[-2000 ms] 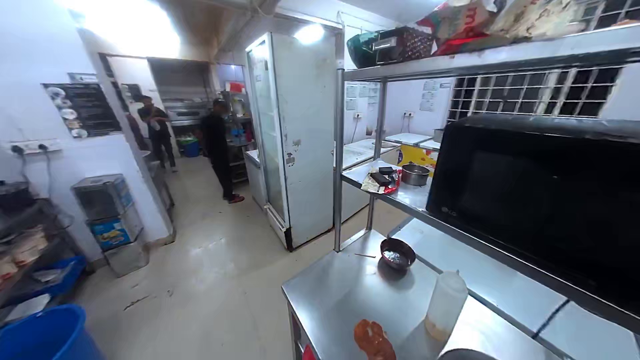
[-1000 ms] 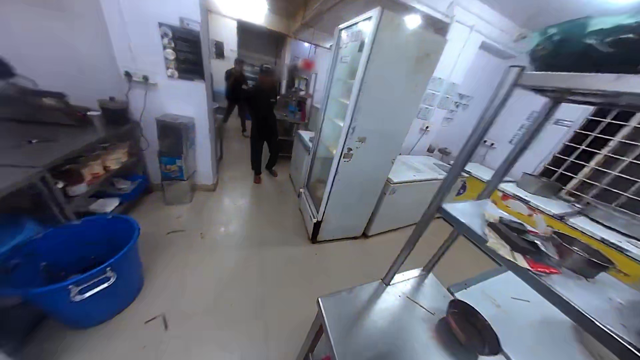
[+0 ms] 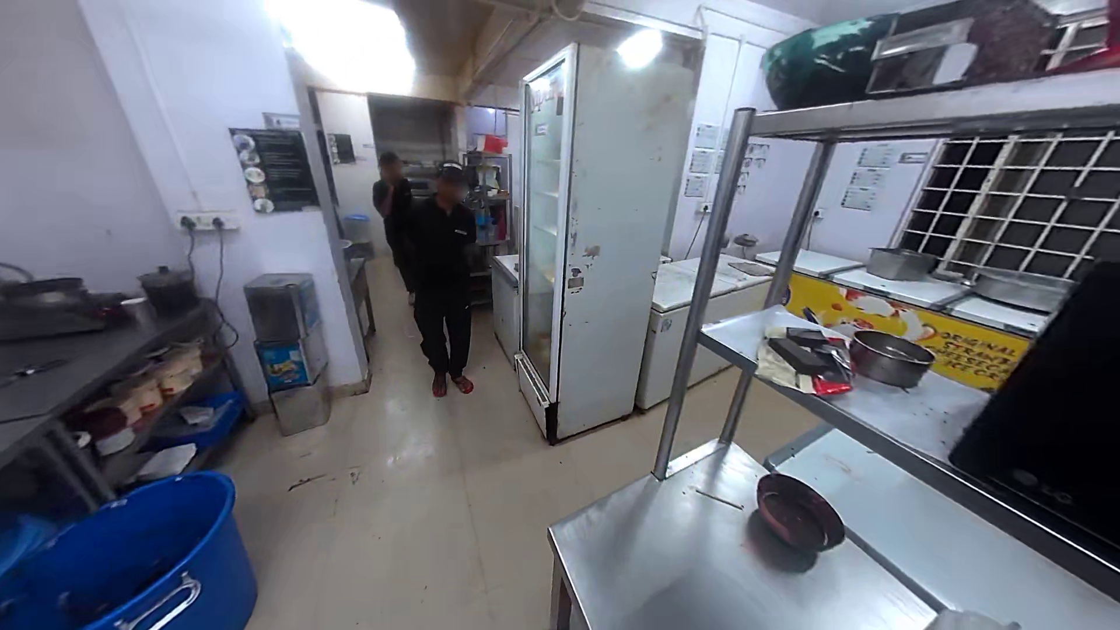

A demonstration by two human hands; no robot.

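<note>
Neither my left hand nor my right hand shows in the head view, so what they hold or touch is hidden. A dark round bowl (image 3: 800,513) sits tilted on the steel table (image 3: 647,560) at the lower right, with a thin stick (image 3: 719,500) lying beside it. On the steel shelf above, a metal pan (image 3: 891,358) stands next to an opened packet (image 3: 787,372) with a dark block (image 3: 798,353) on it. The top of a whitish bottle (image 3: 967,621) shows at the bottom edge.
A blue tub (image 3: 236,560) stands at the lower left, below a steel counter (image 3: 52,385). Stacked tins (image 3: 284,350) stand by the wall. An upright fridge (image 3: 604,245) and a chest freezer (image 3: 691,332) are ahead. Two people in dark clothes are in the passage; the nearer person (image 3: 444,262) faces this way.
The nearer person has come forward along the passage. The view has swung left, then partly back right; the brown food on the table, seen two seconds ago, is out of view.
</note>
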